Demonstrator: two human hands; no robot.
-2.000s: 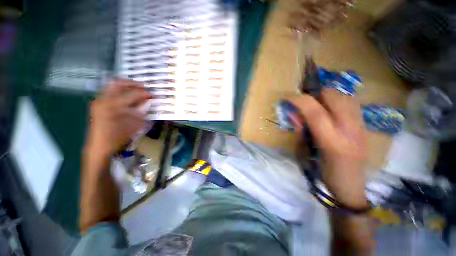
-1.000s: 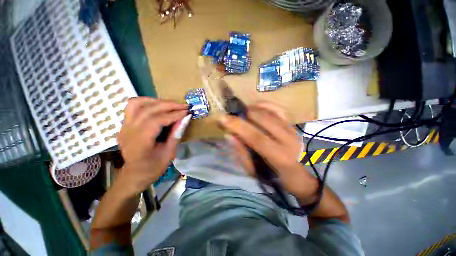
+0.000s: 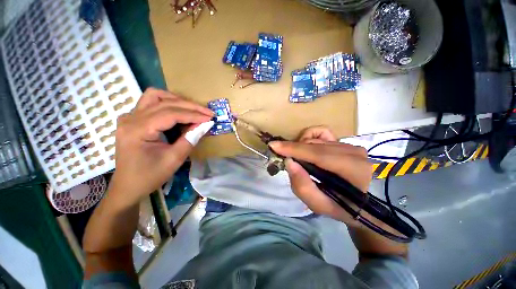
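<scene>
My left hand [image 3: 161,132], with a white finger cot [image 3: 199,132] on one fingertip, holds a small dark part against the left side of a blue circuit board [image 3: 221,110] on the tan cardboard [image 3: 186,62]. The fingertips hide most of the part. My right hand [image 3: 322,172] grips a black soldering iron [image 3: 294,162]. Its tip is at the board's right edge. A thin whitish solder feed tube [image 3: 247,146] curves to the same spot. A thin leg or wire sticks out to the right of the board there.
Loose blue boards [image 3: 267,57] lie above the work, with red leaded parts [image 3: 243,78] beside them. A row of stacked boards [image 3: 325,77] lies right, near a cup of wire wool [image 3: 390,34]. More red components [image 3: 194,8] lie at the top. A component sheet [image 3: 68,96] is left. Black cables [image 3: 416,137] run right.
The iron has swung down and left, so its tip and feed tube now meet the board's right edge. My right hand has shifted slightly right. The left hand stays at the board.
</scene>
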